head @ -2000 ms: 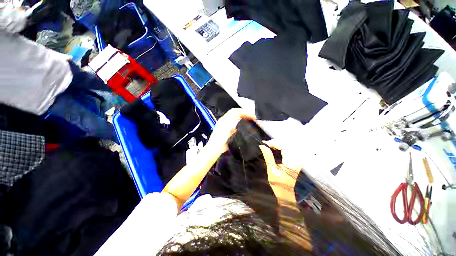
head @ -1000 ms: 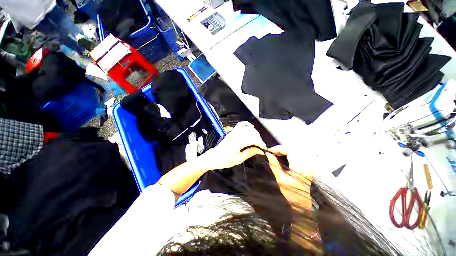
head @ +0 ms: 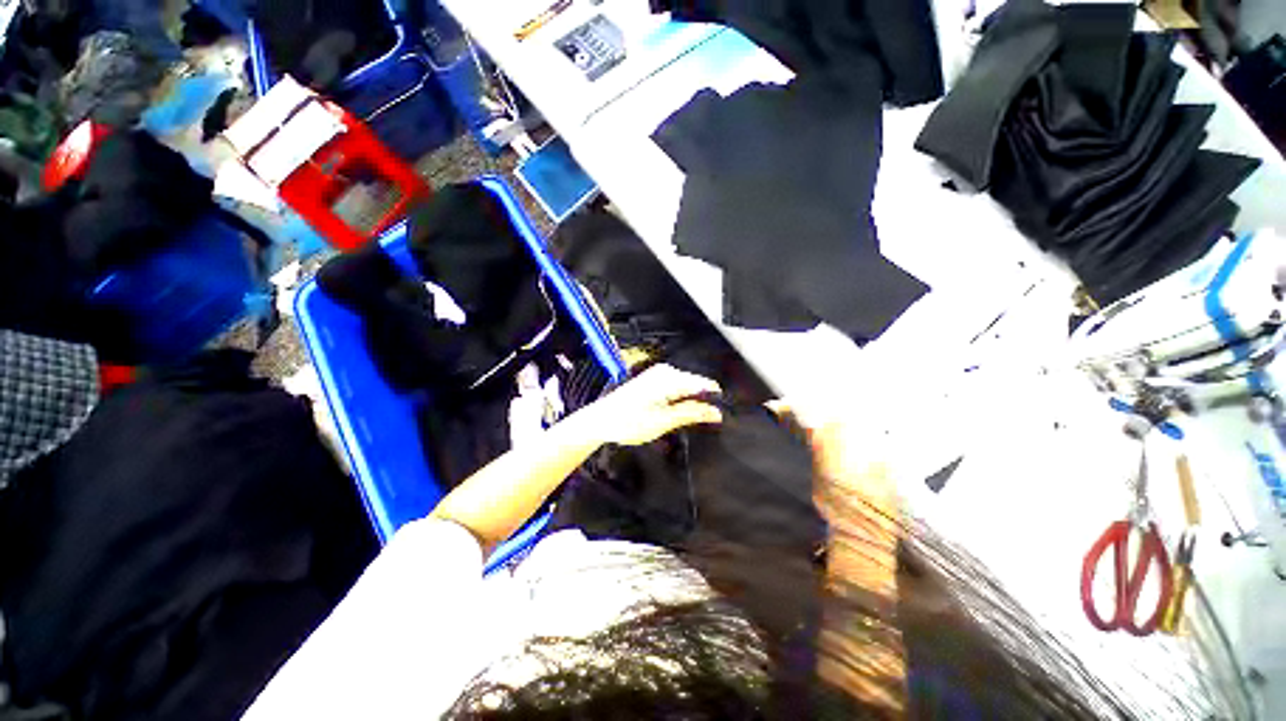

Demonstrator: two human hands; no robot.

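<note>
Black cloth lies over the lap, between the blue crate and the white table's edge. My left hand is on the cloth's upper left part, fingers pointing right; whether it grips is not clear. My right hand is at the cloth's right side by the table edge, blurred and partly covered by hair, so its grip is hidden. Loose black cut panels overlap on the table ahead. A fanned stack of black panels lies farther right.
The blue crate at left holds black pieces with white patches. Red-handled scissors and a slim yellow tool lie at right, below a white and blue sewing machine. A red stool stands behind the crate. A black garment pile is far left.
My hands, close together before on the bunched cloth, are now farther apart, with the cloth spread lower between them. The left hand's fingers are straighter. The view has shifted slightly.
</note>
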